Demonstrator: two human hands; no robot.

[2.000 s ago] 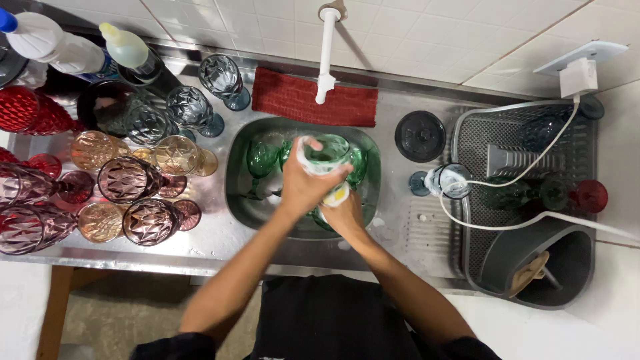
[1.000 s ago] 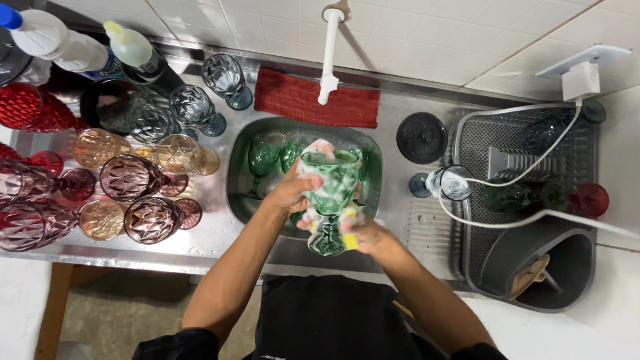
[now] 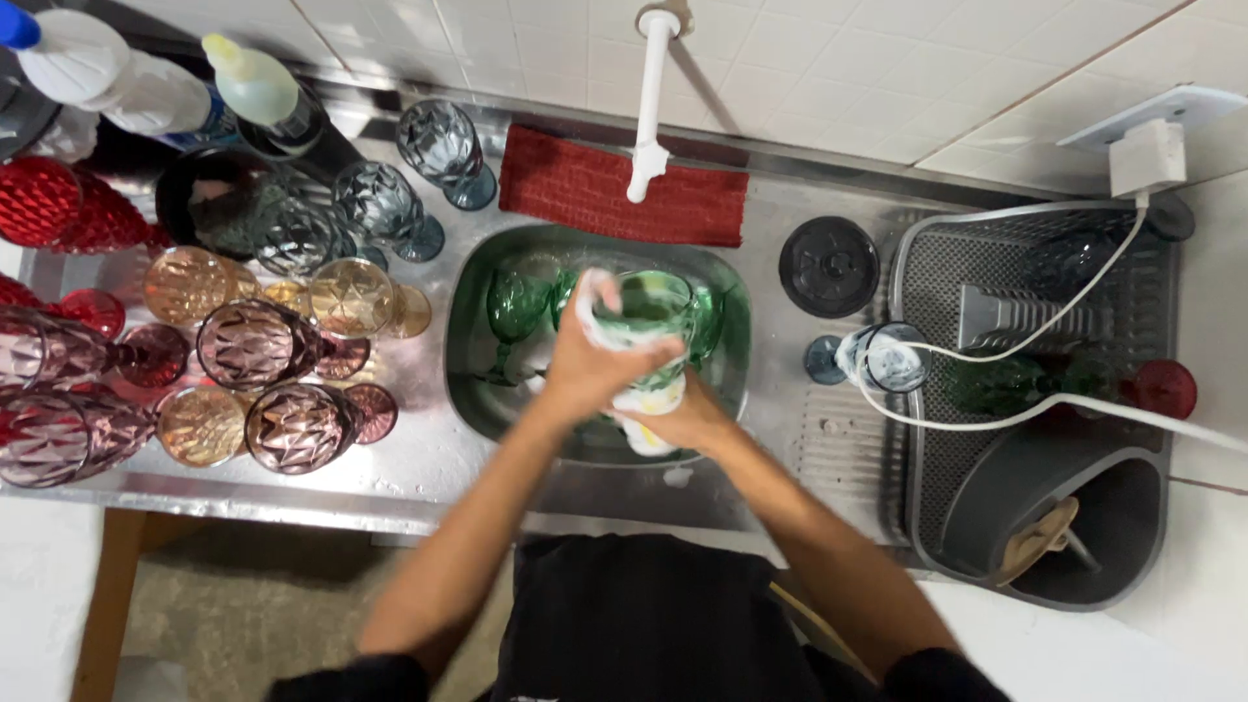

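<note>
Over the sink basin, my left hand grips the bowl of a green glass goblet whose rim faces up, with white suds on the fingers and glass. Lower on the same goblet, my right hand presses a soapy yellow-and-white sponge around the stem area, which the hands and suds partly hide. Another green goblet lies in the basin to the left, and more green glass shows behind and right of the held one.
Pink, amber, red and grey-blue goblets crowd the left counter, near bottles. A white faucet overhangs a red cloth. Rightward are a black lid, a sudsy blue goblet, a white cable and a grey dish rack.
One second ago the goblet was tilted with its foot toward my body; now it is over the basin with its rim up. My right hand has moved in beneath my left.
</note>
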